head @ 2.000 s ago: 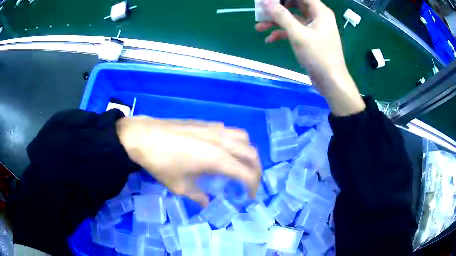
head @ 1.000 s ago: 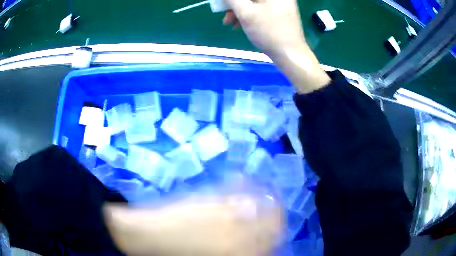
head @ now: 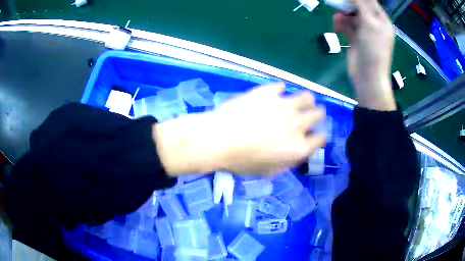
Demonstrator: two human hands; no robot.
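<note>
Many clear covers [head: 191,232] lie in the blue bin [head: 153,61]. My left hand [head: 250,132] is blurred over the middle of the bin, fingers bent to the right; a bluish see-through shape shows at its fingertips, but a grip cannot be made out. My right hand [head: 369,46] is above the conveyor belt at the top right, its fingers closed on a white-and-black unit [head: 340,5] cut by the top edge. Another white-and-black unit [head: 316,162] lies in the bin right of my left hand. A white two-pronged piece [head: 223,187] lies among the covers.
The green conveyor belt [head: 204,25] carries several scattered units beyond the pale rail [head: 204,50]. One white unit [head: 120,102] sits in the bin's far left corner. A metal frame bar [head: 433,104] and a clear plastic bag [head: 441,204] are at right.
My left hand has moved up and away from the near part of the bin. My right hand has moved right over the belt. The unit right of my left hand now shows in the bin.
</note>
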